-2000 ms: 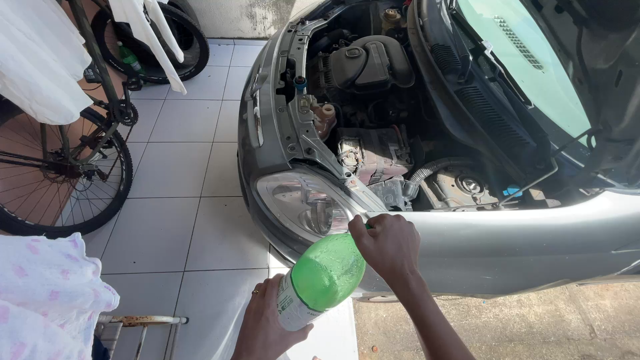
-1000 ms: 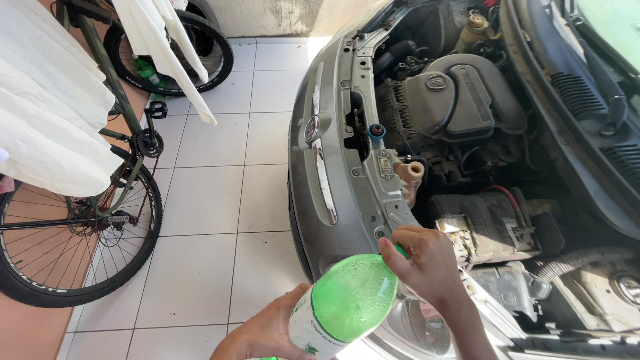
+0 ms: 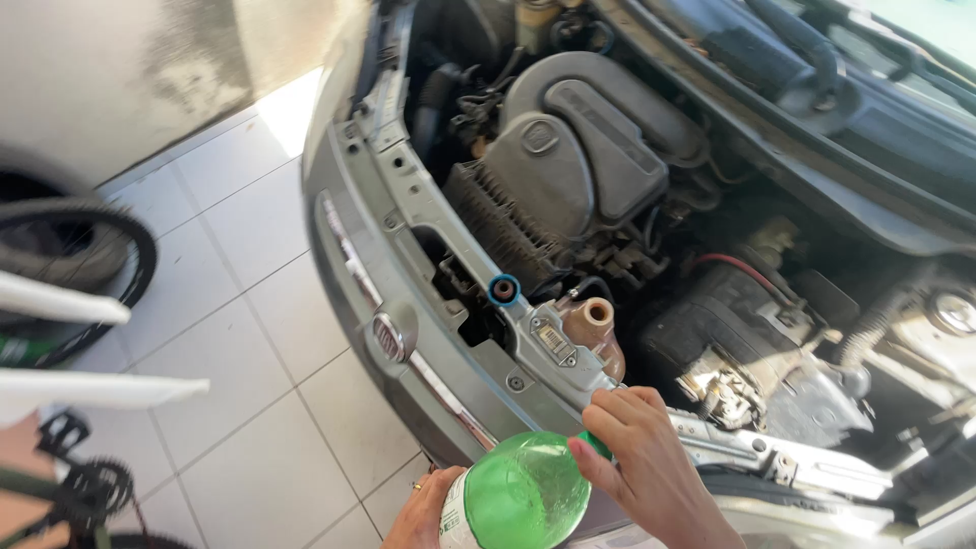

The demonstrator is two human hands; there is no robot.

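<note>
A green plastic bottle [image 3: 526, 488] with a pale label lies tilted between my hands at the car's front edge. My left hand [image 3: 427, 507], with a ring on one finger, grips its labelled body. My right hand [image 3: 644, 457] closes around its neck and cap; whether the cap is loose is hidden. Just beyond my right hand stands a brownish coolant reservoir [image 3: 598, 328] with its round mouth uncovered. A blue-rimmed cap [image 3: 503, 290] rests upside down on the metal front crossmember [image 3: 438, 202], left of the reservoir.
The engine's black air filter housing [image 3: 541, 175] fills the middle of the bay, and a car battery [image 3: 724, 343] sits to the right. The grey bumper [image 3: 343, 252] curves along the tiled floor [image 3: 252, 374]. Bicycle parts [image 3: 99, 488] and hanging white cloth [image 3: 99, 389] are at left.
My view has moved nearer the engine bay. Both hands still hold the bottle, its neck end now close to the reservoir.
</note>
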